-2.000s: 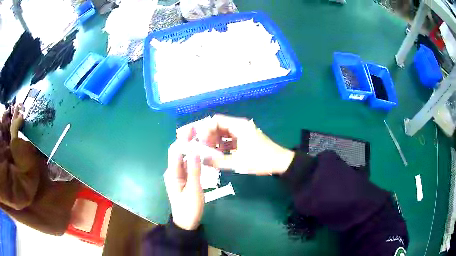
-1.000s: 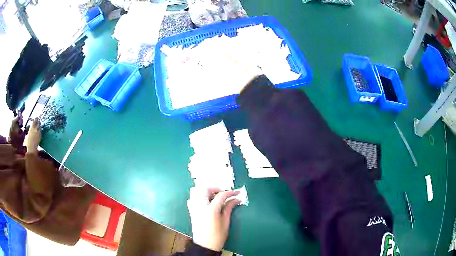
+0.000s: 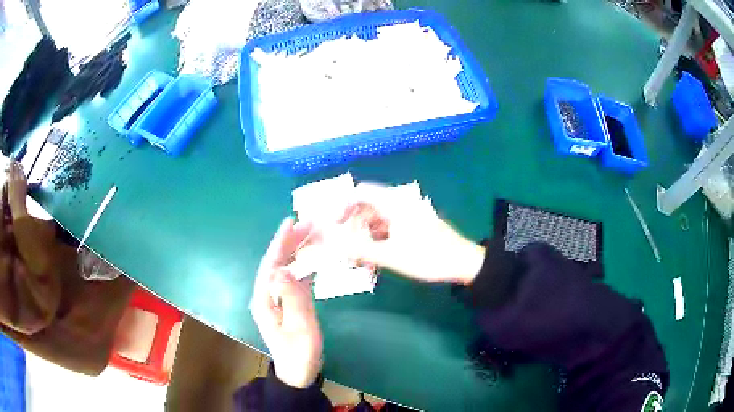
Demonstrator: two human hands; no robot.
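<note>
White plastic pieces [image 3: 346,283] lie in rows on the green table in front of me, partly hidden by my hands. My left hand [image 3: 288,314] is at the near left of the rows, palm up with fingers apart; a small pale thing shows near its fingers, too blurred to name. My right hand [image 3: 410,241] reaches in from the right over the rows, fingers curled close to my left fingertips. Its fingertips are blurred, and I cannot tell what they hold. The blue perforated basket [image 3: 370,143], heaped with white pieces, stands just beyond.
Blue bins stand at right [image 3: 575,121] and at left [image 3: 173,117]. A dark tray [image 3: 551,232] lies beside my right sleeve, small black parts [image 3: 491,362] below it. A thin metal tool [image 3: 642,225] and white strip [image 3: 678,298] lie at right. Another person's sleeve [image 3: 40,298] is at left.
My right hand has come back from the basket to the rows beside my left hand. My left hand has moved left and turned palm up, its fingers opened from the white piece they held.
</note>
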